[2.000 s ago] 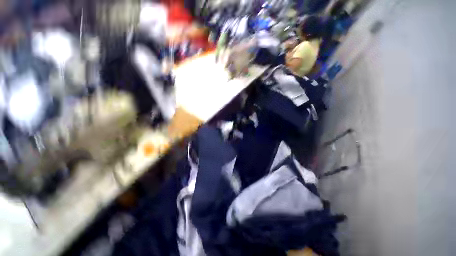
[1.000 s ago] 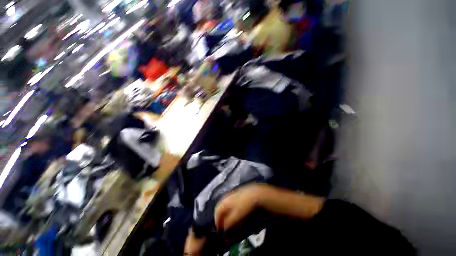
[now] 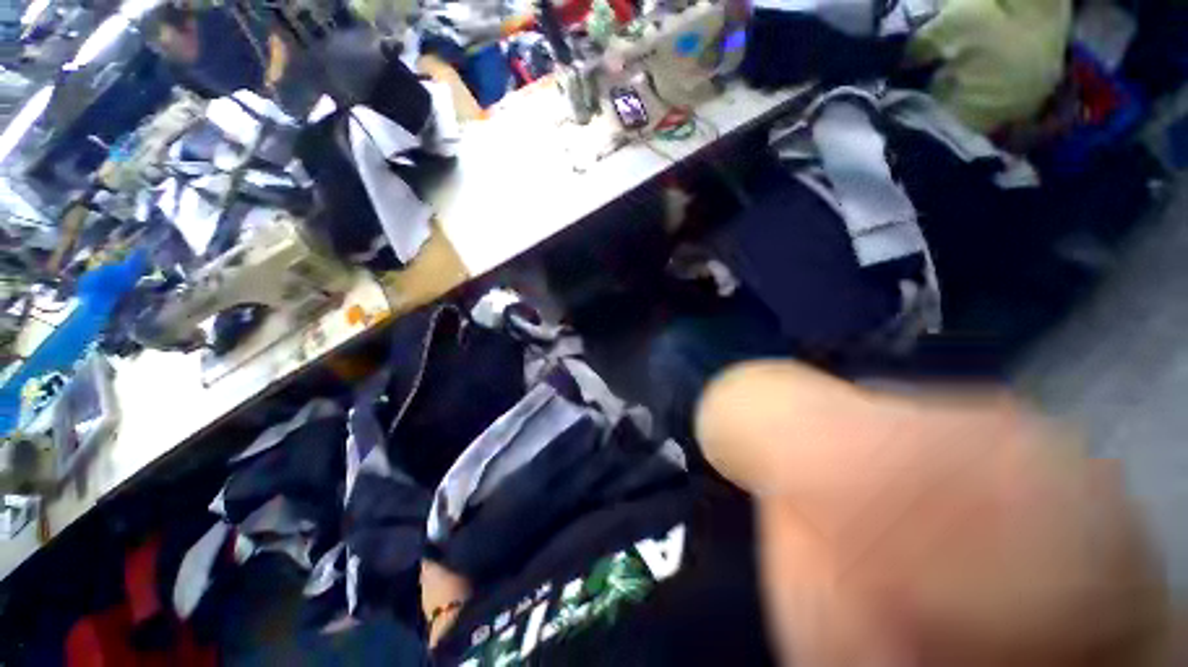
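Note:
My right hand (image 3: 938, 521) is large, blurred and close to the camera at the lower right; its fingers are not clear. Dark cloth lies behind its tip, and I cannot tell if they touch. A small part of my left hand or wrist (image 3: 444, 597) shows at the bottom, mostly hidden by dark cloth. Navy garment pieces (image 3: 573, 485) with a light-grey panel (image 3: 502, 456) lie bunched in front of my printed black shirt. Another navy garment (image 3: 801, 254) with a grey strip (image 3: 862, 189) lies beyond, beside the table edge.
The white table (image 3: 521, 196) runs diagonally. It holds a sewing machine (image 3: 671, 59), a lit phone (image 3: 631, 107), scissors (image 3: 678, 123) and, further left, a second machine (image 3: 241, 293). Black-and-white cloth (image 3: 378, 170) lies behind. A person in yellow-green (image 3: 1003, 59) is at the upper right.
The view has swung so that more of the table and my shirt print show. My right hand has come from the grey and navy cloth up close to the camera.

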